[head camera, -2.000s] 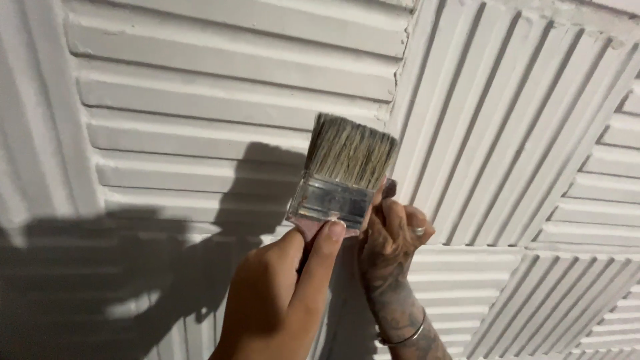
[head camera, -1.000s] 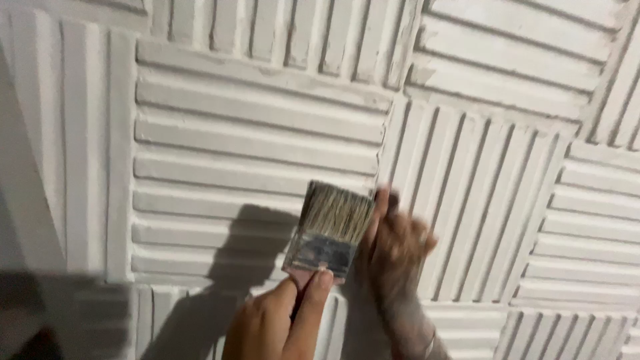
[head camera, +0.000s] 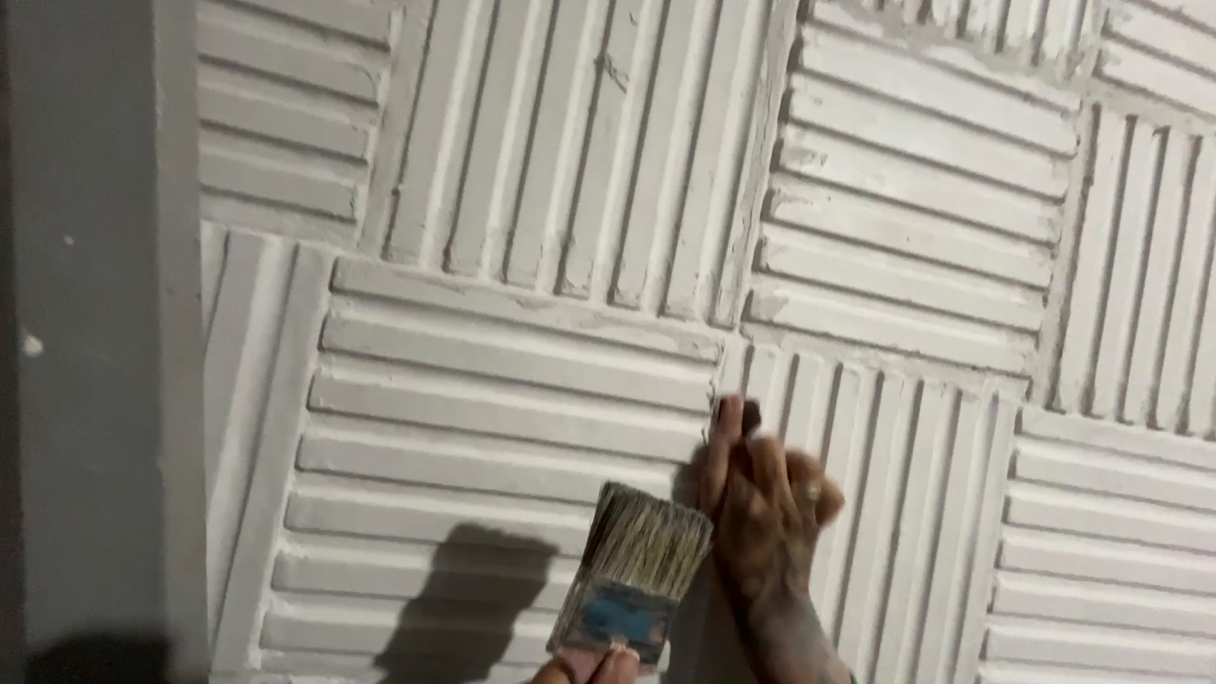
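Observation:
At the bottom centre my left hand (head camera: 594, 667) grips a wide flat paintbrush (head camera: 651, 541) by its handle, bristles pointing up. Only the fingertips show at the frame's lower edge. My right hand (head camera: 765, 513), with a ring and a tattooed forearm, is just right of the bristles. It pinches a small dark piece (head camera: 750, 416), whose kind I cannot tell, at the joint between two ribbed panels. One finger extends along that joint. Both hands are in front of a white wall of ribbed panels (head camera: 503, 399), their ribs running in alternating directions.
A flat grey vertical surface (head camera: 90, 332) with pale specks borders the panels on the left. More ribbed panels (head camera: 912, 190) lie above and to the right, with rough seams between them. A dark shadow falls on the panel left of the brush.
The view has shifted, bringing in more panels above and the grey surface at left. My right hand has moved up along the panel joint, relative to the wall. The brush is still in my left hand.

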